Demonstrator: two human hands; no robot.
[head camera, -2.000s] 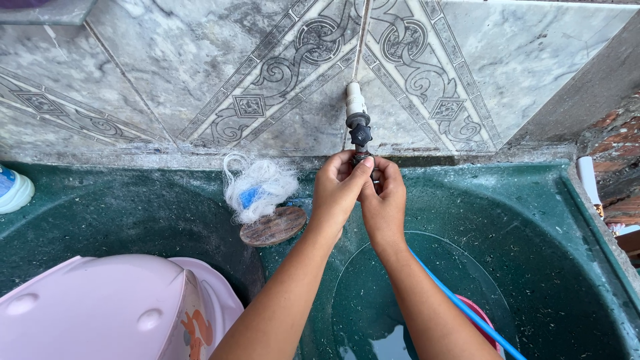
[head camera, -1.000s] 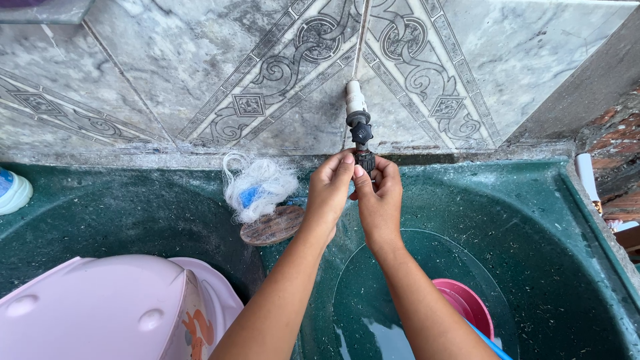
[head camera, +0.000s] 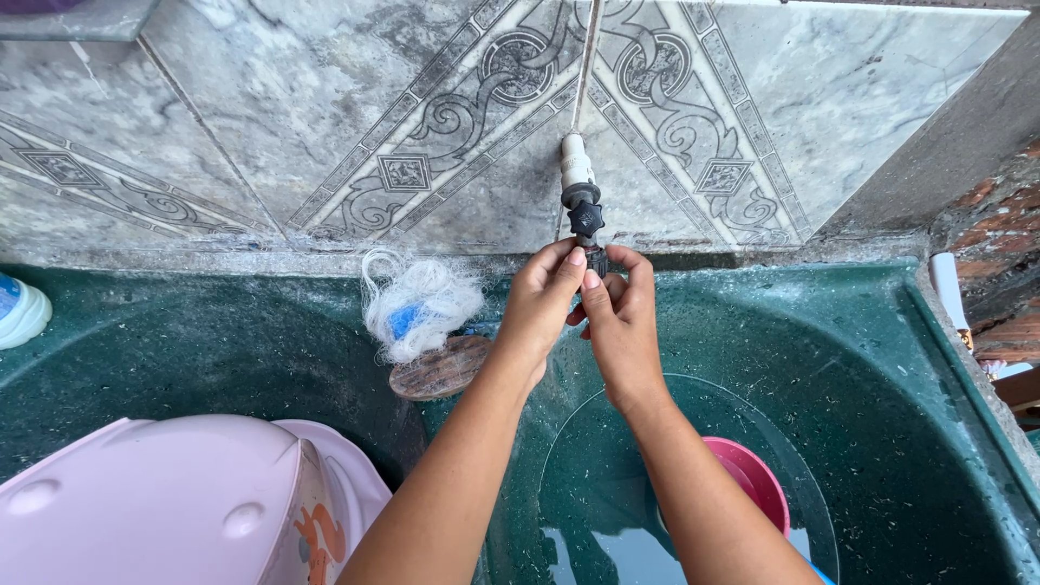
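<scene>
A black plastic faucet (head camera: 585, 218) with a star-shaped handle sticks out of a white pipe fitting (head camera: 575, 162) on the tiled wall. Just below the handle, my left hand (head camera: 540, 305) pinches the lower end of the faucet from the left. From the right, my right hand (head camera: 621, 321) grips the same ribbed black end with thumb and fingers. My fingers hide part of that end. A bit of blue hose (head camera: 821, 574) shows at the bottom edge, beside my right forearm; the rest of it is hidden.
A green double basin (head camera: 877, 357) lies below, with water on the right side and a pink bowl (head camera: 764, 479) in it. A white mesh scrubber (head camera: 422, 309) and an oval wooden piece (head camera: 439, 370) rest on the divider. At left are a pale pink plastic tub (head camera: 154, 496) and a white container (head camera: 24, 317).
The blue hose, which ran down from near my hands in the oldest frame, now shows only at the bottom edge. The pink bowl is more exposed. Both hands remain at the faucet.
</scene>
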